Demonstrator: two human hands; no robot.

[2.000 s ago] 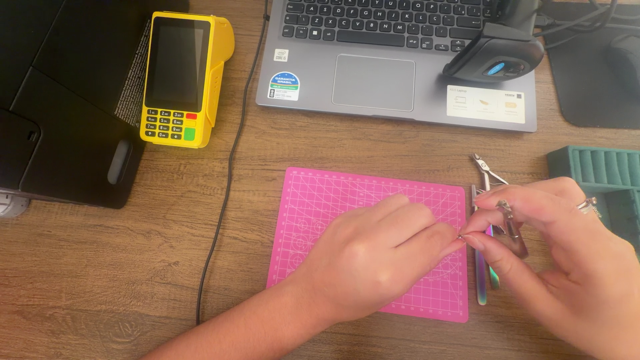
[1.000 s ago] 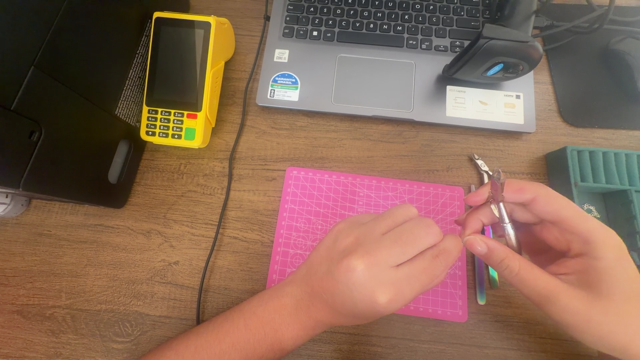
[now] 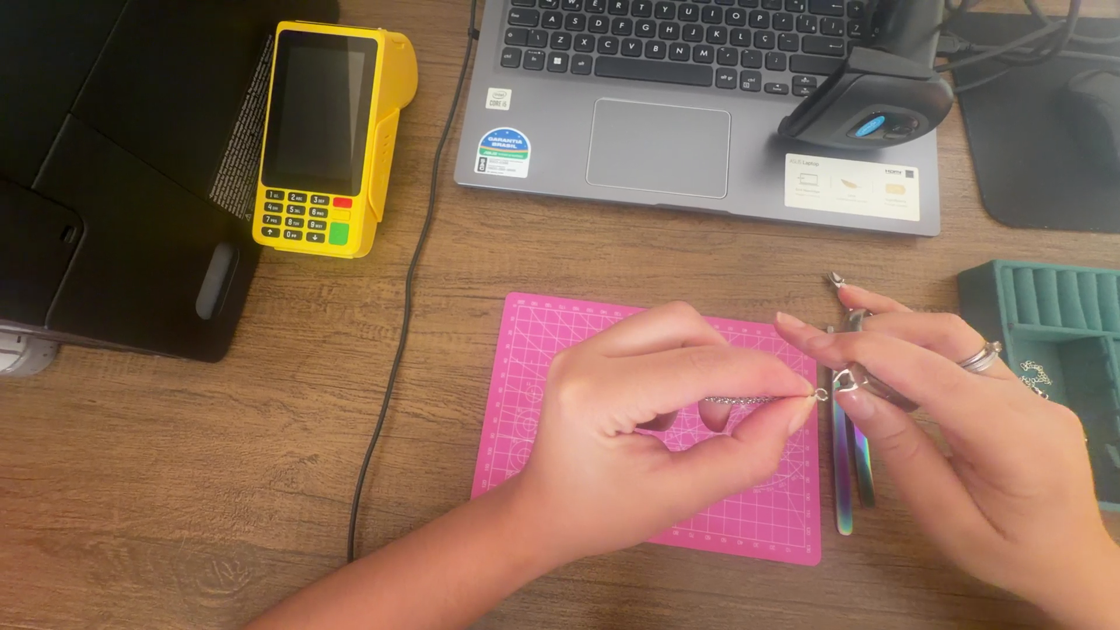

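Over the pink cutting mat point(image 3: 744, 525), my left hand point(image 3: 647, 429) pinches a thin silver-coloured chain point(image 3: 739, 400) between thumb and forefinger. A small ring point(image 3: 822, 395) sticks out past those fingertips. My right hand point(image 3: 954, 420) holds small metal pliers point(image 3: 875, 388), their tip close to the ring on its right side; whether they touch, I cannot tell. Tweezers with a rainbow finish point(image 3: 842, 481) lie beside the mat's right edge, partly under the right hand. The tip of another metal hand tool point(image 3: 836, 280) shows above that hand.
A laptop point(image 3: 560, 157) stands at the back, with a black barcode scanner point(image 3: 875, 105) over its right side. A yellow card terminal point(image 3: 376, 192) and a black cable point(image 3: 409, 306) are left of the mat. At right is a teal jewellery tray point(image 3: 980, 289) holding a chain point(image 3: 1034, 378).
The fingers of my left hand have shifted, and the chain and ring now show at their tips. My right hand has turned the pliers so their tip points left toward the ring.
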